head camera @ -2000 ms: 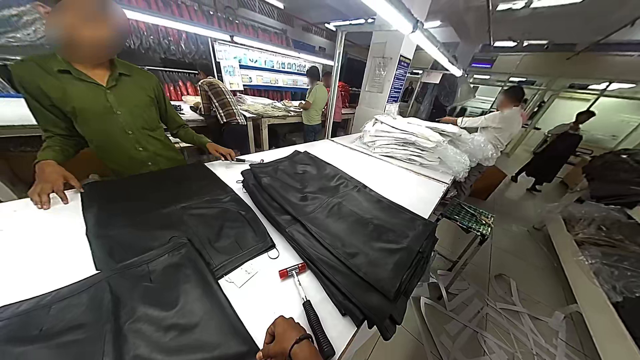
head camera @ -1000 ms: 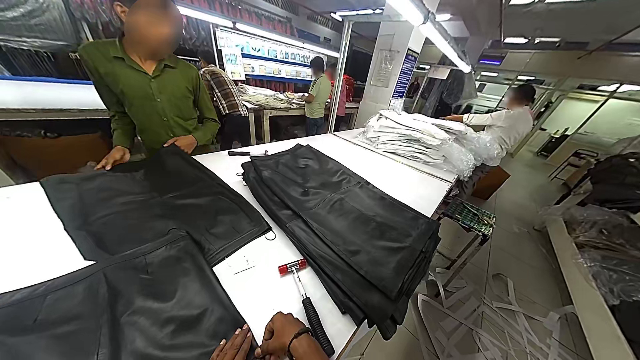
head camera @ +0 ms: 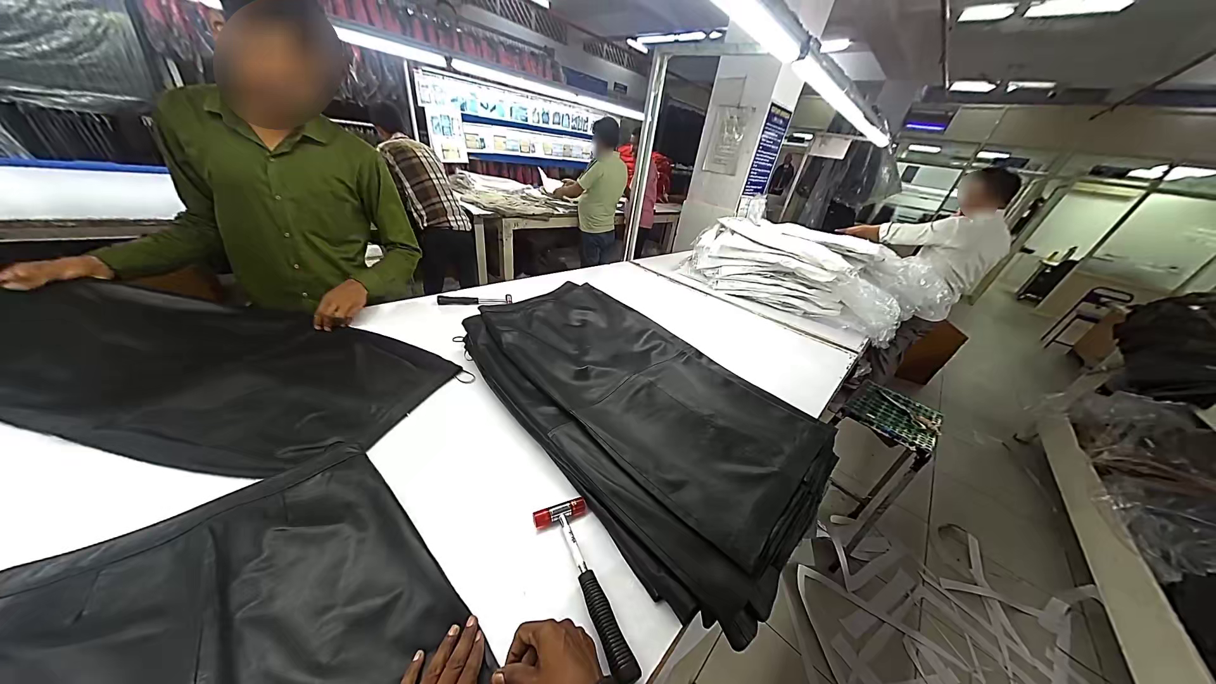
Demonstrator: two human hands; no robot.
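At the bottom edge, my left hand (head camera: 446, 655) lies flat, fingers spread, on a black leather-like skirt (head camera: 285, 579) near its right edge. Beside it, my right hand (head camera: 549, 651) has its fingers curled at that edge; whether it pinches the material cannot be seen. Just right of my right hand lies a mallet (head camera: 597, 608) with a red-faced head and black ribbed grip. Beyond the mallet is a stack of black garments (head camera: 655, 418). A co-worker in a green shirt holds another black garment (head camera: 209, 380) across the table.
The white table (head camera: 446, 475) also bears a second black-handled tool (head camera: 472, 300) at its far side. Plastic-wrapped white items (head camera: 779, 275) lie at the back right. A stool with a patterned top (head camera: 893, 416) stands off the right edge, and white strips (head camera: 931, 608) litter the floor.
The co-worker's garment has moved left and away from a small white piece of paper's place beside it. My left hand has come into view beside my right since two seconds ago.
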